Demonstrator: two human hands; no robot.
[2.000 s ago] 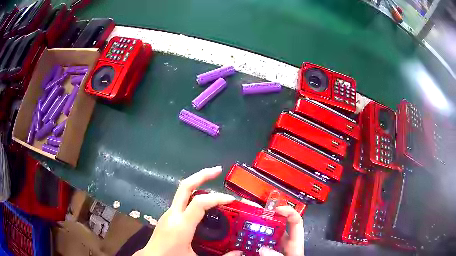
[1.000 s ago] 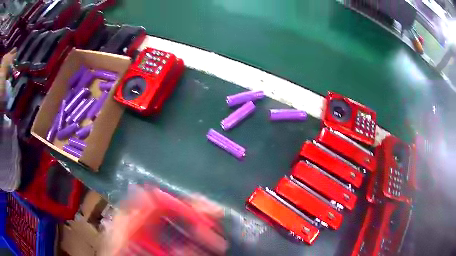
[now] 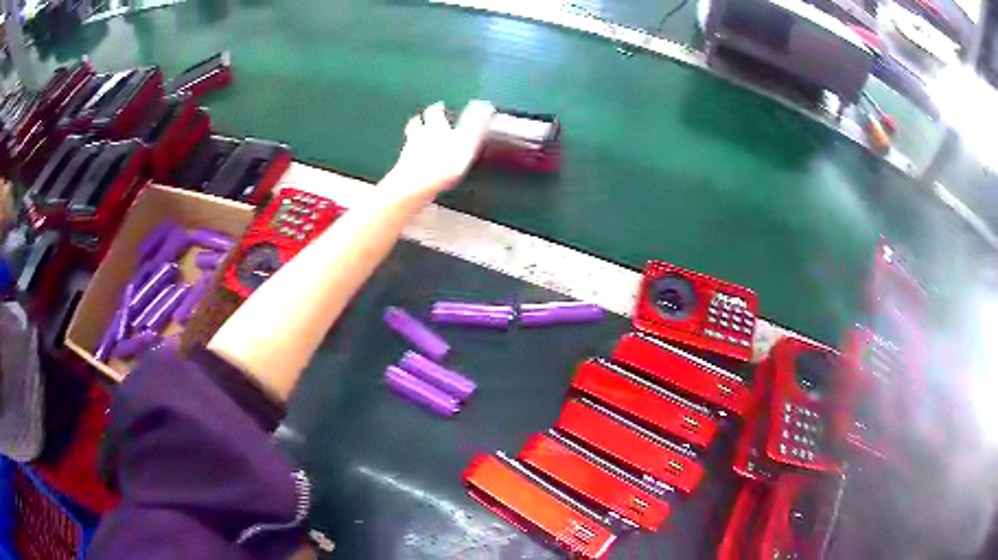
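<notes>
My left hand (image 3: 443, 148) reaches out over the green conveyor belt, its sleeved arm coming from the lower left. Its fingers are on the left end of a red and black radio (image 3: 525, 142), seen blurred on the belt. The grip is partly hidden by the hand. My right hand is out of the picture. Several purple cells (image 3: 471, 315) lie loose on the dark green bench (image 3: 361, 438), right of my forearm.
An open brown box (image 3: 93, 312) of purple cells stands left, partly behind my arm. A red radio (image 3: 263, 266) lies beside it. Black-backed radios (image 3: 99, 181) pile at far left. Red radios on edge (image 3: 629, 432) form a row right of centre, with keypad-up radios (image 3: 695, 312) beyond.
Two seconds ago both hands held a lit radio with a clear stick low in front. Now my left hand is with a radio on the belt. The loose cells lie differently, with one more among them.
</notes>
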